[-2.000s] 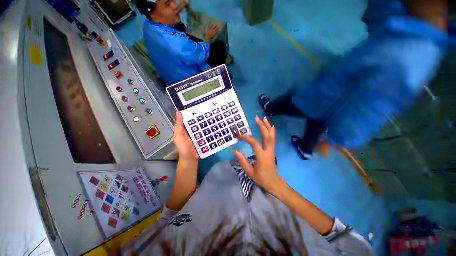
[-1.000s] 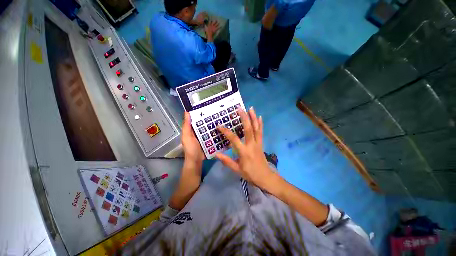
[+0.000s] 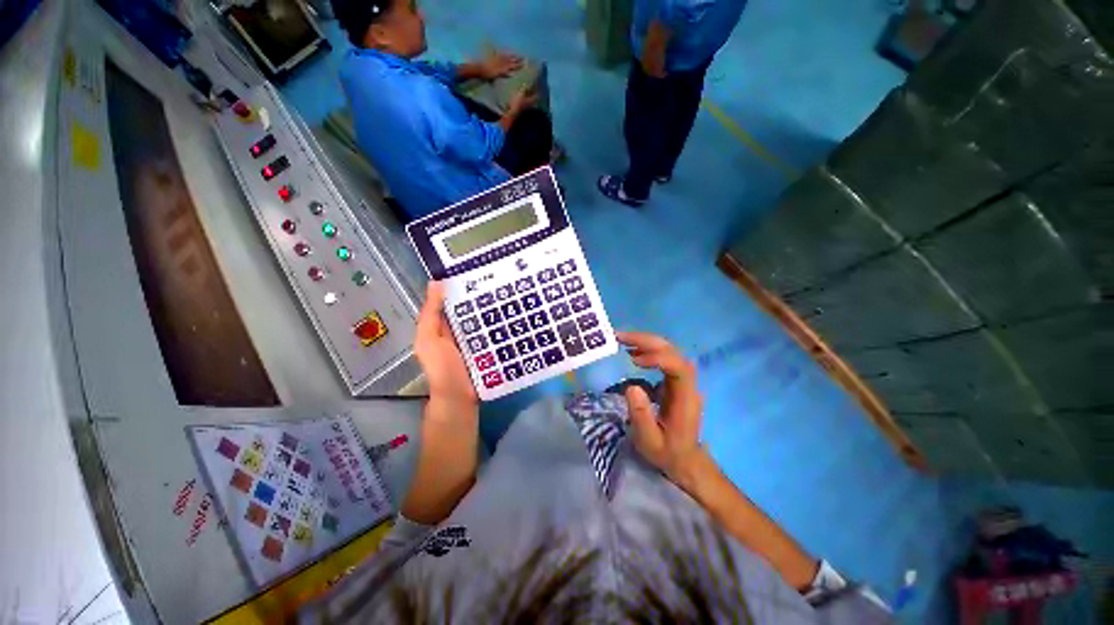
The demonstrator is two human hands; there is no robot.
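A silver-white calculator with a grey display, dark keys and two red keys is held up in the middle of the view, tilted to the left. My left hand is shut on its lower left edge, with the fingers hidden behind it. My right hand is bare and holds nothing. It is beside the calculator's lower right corner, with its fingers bent and apart and one fingertip close to the edge.
A pale machine with a button panel and a spiral-bound notebook is on the left. A seated person and a standing person are ahead. Green-wrapped cartons stand on a wooden pallet at right.
My right hand has moved off the keys to the lower right. The calculator has shifted slightly left. The walking person has moved away from the right and now stands ahead.
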